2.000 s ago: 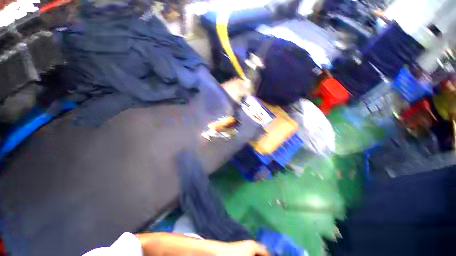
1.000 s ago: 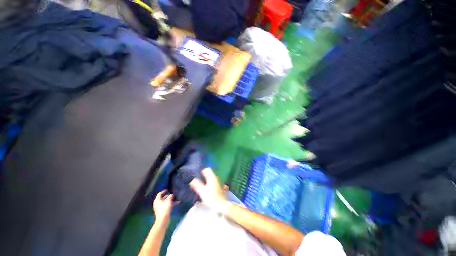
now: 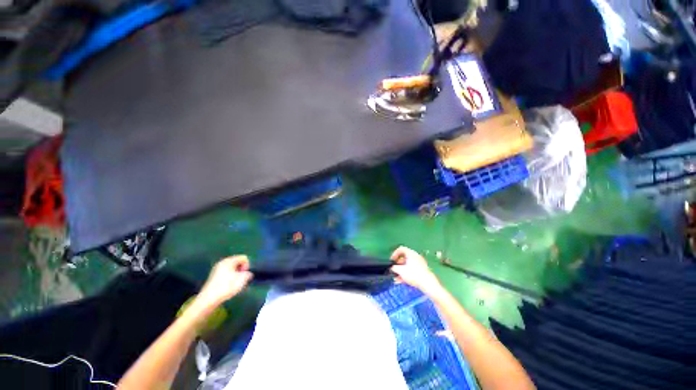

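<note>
My left hand and my right hand are in front of my body. Each grips one end of the waistband of dark trousers, stretched level between them. The trousers are off the table, above the floor near its front edge; their lower part hangs and is mostly hidden. The steam iron, silver with a tan-orange handle, stands at the right end of the grey pressing table, touched by neither hand.
A crumpled dark pile lies at the table's far side. A white card, cardboard, a blue crate and a clear plastic bag are right of the table. Another blue crate is by my body. Dark layered cloth is at the lower right.
The view has turned back toward the table. My hands, earlier close together at the bunched dark cloth, have moved apart and now stretch the waistband between them. The iron has stayed on the table.
</note>
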